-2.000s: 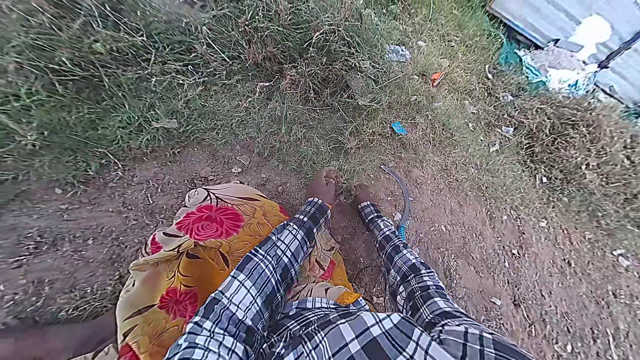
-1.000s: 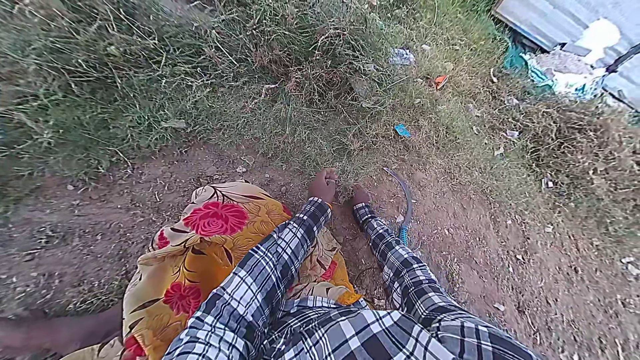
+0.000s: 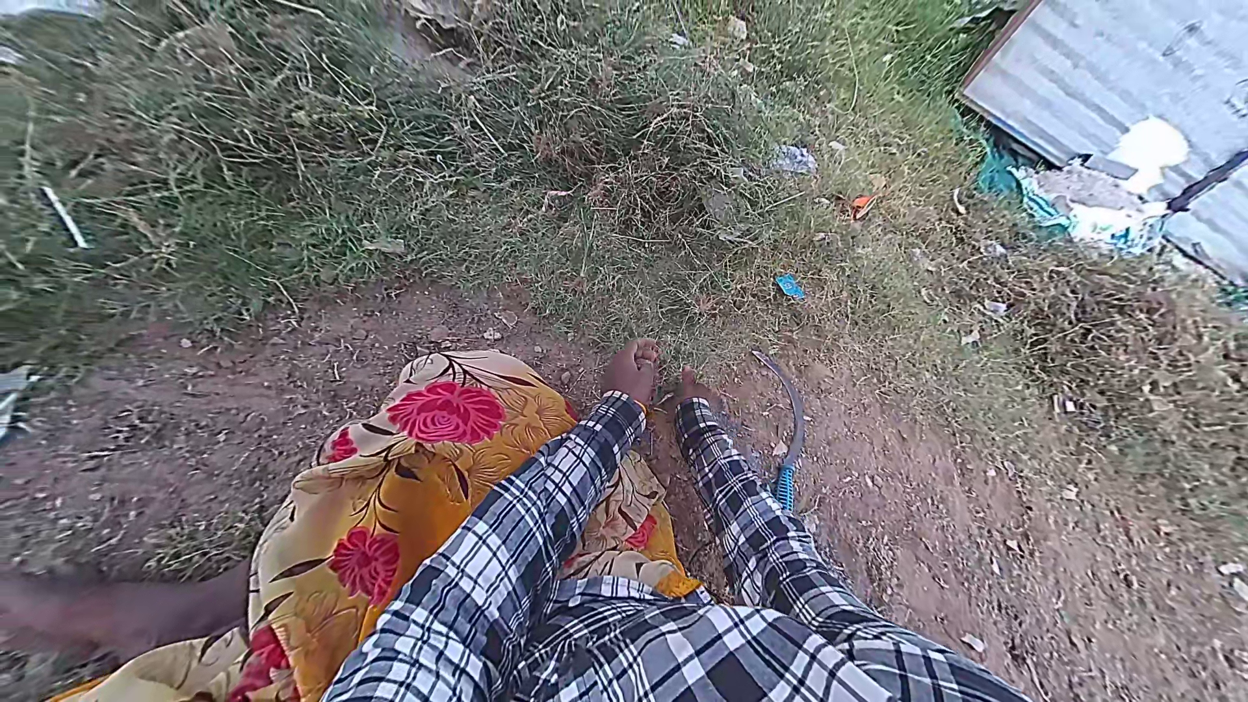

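Note:
My left hand (image 3: 632,370) is at the edge of the grass, its fingers bent; whether it holds any grass is too small to tell. Close on its right, my right hand (image 3: 695,388) is low over the soil, with a thumb or finger pointing up and the rest hard to make out. A small gap lies between the two. To the right of my right forearm a sickle (image 3: 796,419) with a curved metal blade and a blue handle lies on the ground, touched by neither hand. Short green grass (image 3: 673,312) grows just beyond my fingers.
Floral yellow cloth (image 3: 419,478) covers my leg at the left. Taller dry grass (image 3: 624,127) stands ahead. A blue wrapper (image 3: 790,286) and an orange scrap (image 3: 862,206) lie on the ground. Corrugated metal sheeting (image 3: 1082,78) and a torn sack (image 3: 1092,205) are at the upper right.

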